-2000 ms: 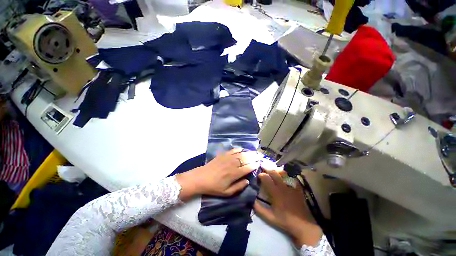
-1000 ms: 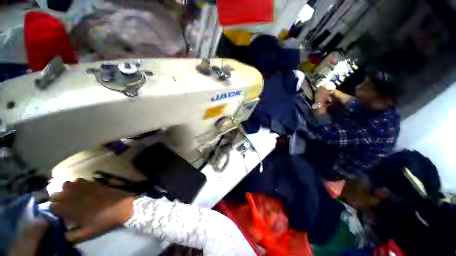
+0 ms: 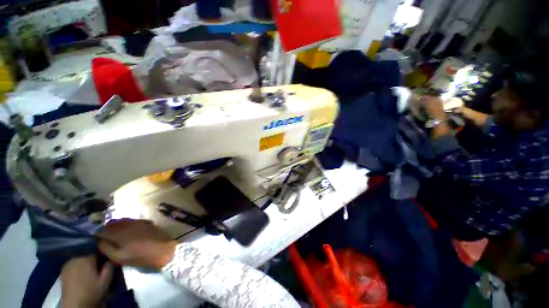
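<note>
The navy panel (image 3: 60,237), with a shinier grey-blue face, lies at the left under the needle end of the cream sewing machine (image 3: 198,141). My right hand (image 3: 135,243) is beside the lit needle area, its fingers bent on the panel's edge. My left hand (image 3: 84,283) is low on the cloth, blurred and cut off by the bottom edge; its grip is unclear. The needle and presser foot are hidden by glare and my right hand.
A smartphone (image 3: 232,210) and black scissors or snips (image 3: 186,216) lie on the machine bed. A red plastic bag (image 3: 355,280) is below at the right, beside dark cloth (image 3: 385,240). Another person (image 3: 493,162) works at the right. Red cloth (image 3: 114,81) lies behind the machine.
The view has swung right from the table and cloth pile to the machine's right end and the other person, then slightly back left. My hands remain at the needle end.
</note>
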